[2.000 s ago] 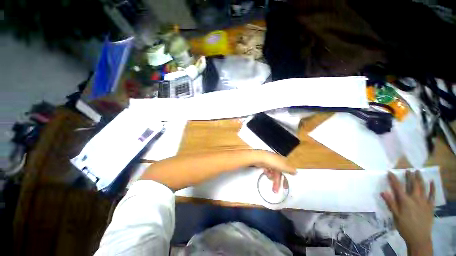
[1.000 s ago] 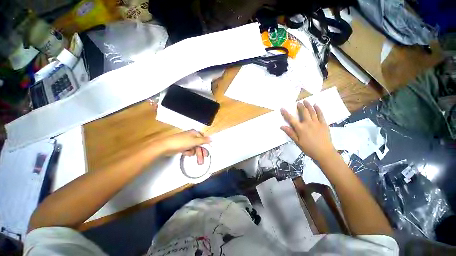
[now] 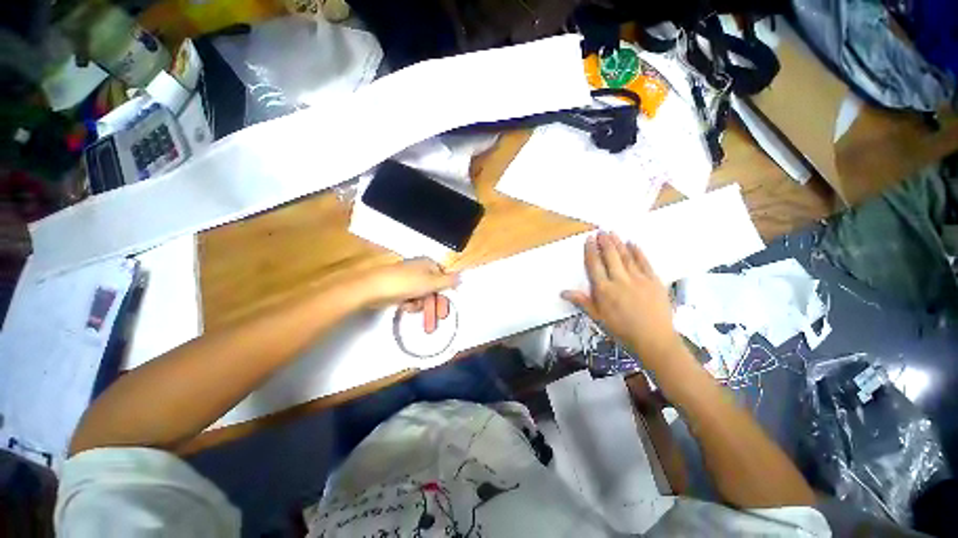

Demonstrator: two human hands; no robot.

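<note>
A long white strip (image 3: pixel 515 287) lies along the near edge of the wooden table. My left hand (image 3: pixel 418 286) is over the strip's middle, thumb and finger closed near its far edge. Other fingers of it reach into a thin ring, which looks like a tape roll (image 3: pixel 397 334), lying against the strip. My right hand (image 3: pixel 627 291) rests flat on the strip, right of my left hand, palm down, fingers fairly close together and nothing gripped. Any tape on the strip is too fine to make out.
A second white strip (image 3: pixel 315 142) crosses the table farther back. A black phone (image 3: pixel 423 205) lies on white paper between the strips. Black-handled scissors (image 3: pixel 615 124), a calculator (image 3: pixel 147 147) and a clipboard (image 3: pixel 63 336) surround the work. White scraps (image 3: pixel 751 305) lie below the table's right part.
The view has turned and shifted to the right. My right hand has slid left along the strip, closer to my left hand, its fingers less spread. My left hand stays at the ring.
</note>
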